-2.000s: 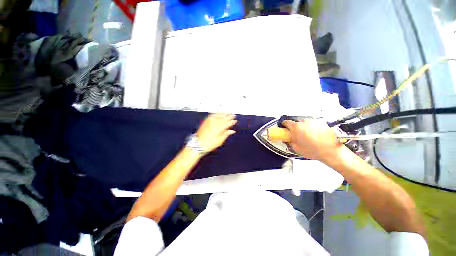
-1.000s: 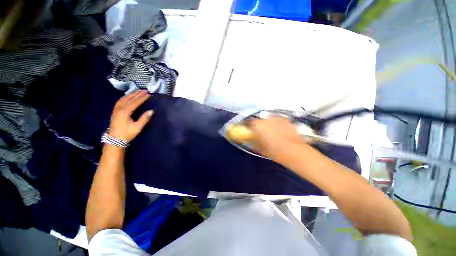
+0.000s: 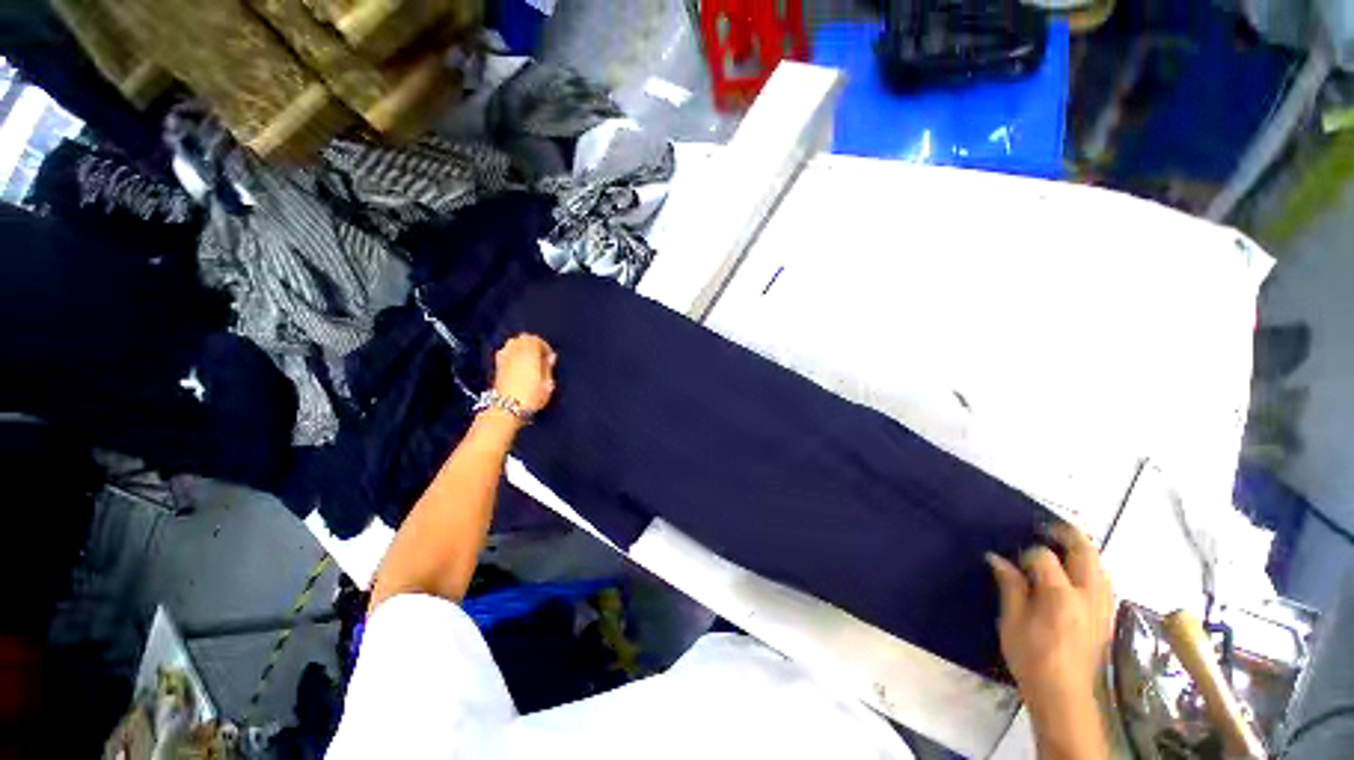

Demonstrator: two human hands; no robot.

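The navy garment (image 3: 772, 460) lies stretched flat across the form, from the upper left to the lower right. My left hand (image 3: 524, 373) is closed on its cloth near the left end. My right hand (image 3: 1051, 594) is at the right end, its fingertips on the edge of the cloth; whether they pinch it is hard to tell. The steam iron (image 3: 1210, 686) sits on the metallic iron rest (image 3: 1289, 631) just right of my right hand, out of my grasp.
The white table (image 3: 1039, 312) lies beyond the garment, with a white beam (image 3: 760, 186) across its left side. Patterned garments (image 3: 305, 275) and dark cloth are heaped at left. A blue crate (image 3: 950, 126) and a red crate (image 3: 750, 52) stand behind. Brown bundles (image 3: 319, 67) are at upper left.
My right hand has let go of the iron, now on the rest, and moved to the garment's right end. My left hand has closed on the cloth. The view has turned.
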